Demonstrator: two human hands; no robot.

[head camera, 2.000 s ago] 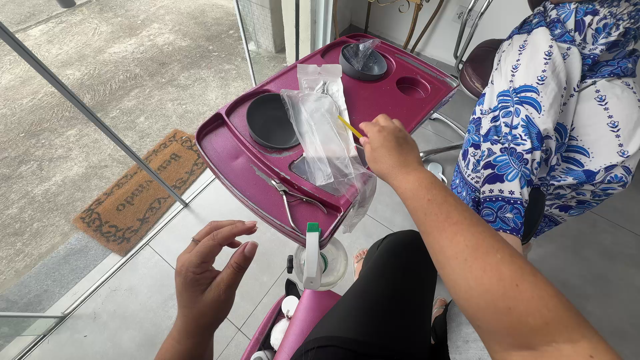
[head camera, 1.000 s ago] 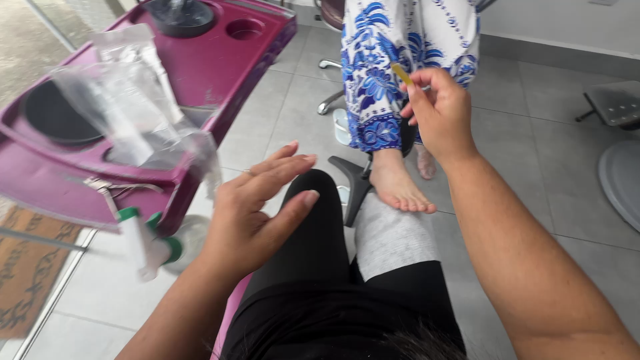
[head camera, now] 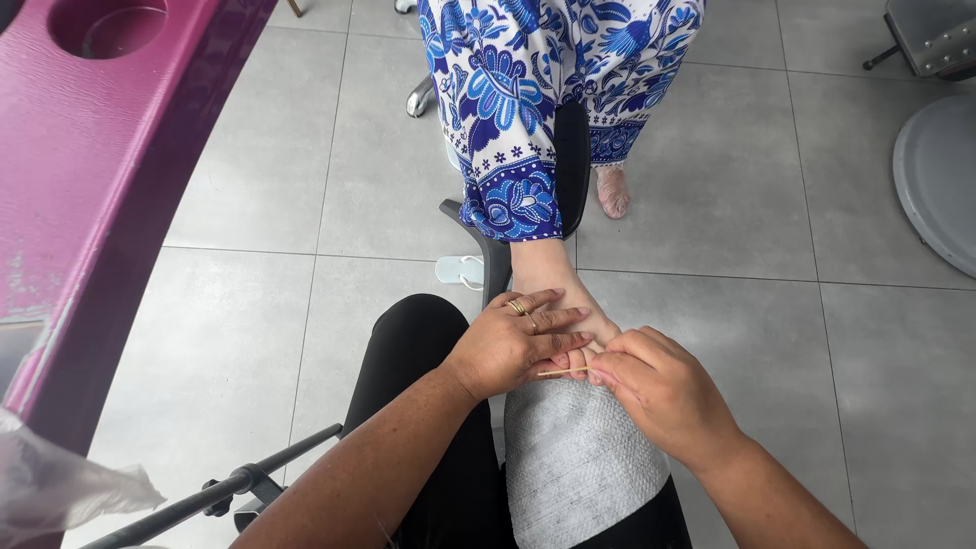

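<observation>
Another person's bare foot [head camera: 560,286] rests on my thigh, over a grey-white textured towel [head camera: 579,457]. My left hand [head camera: 511,339] lies across the top of the foot near the toes, its fingers spread and its thumb side by the toes; rings show on it. Between the fingertips of my right hand [head camera: 656,377] is a thin wooden stick [head camera: 564,371], which lies across the toes and points left. The toes [head camera: 579,362] are partly covered by both hands. Blue-and-white patterned trousers [head camera: 507,99] cover that person's legs.
A magenta plastic tray table [head camera: 99,145] stands at left, with clear plastic wrapping [head camera: 69,480] at its lower corner. A black metal rod [head camera: 221,492] runs below it. A pale flip-flop [head camera: 460,269] lies on the tiled floor. At right are a round grey base [head camera: 942,183] and a studded footrest [head camera: 930,38].
Both hands have come together at the foot, the left now resting on it. The right hand still holds the small stick. The view has swung right, away from the tray table.
</observation>
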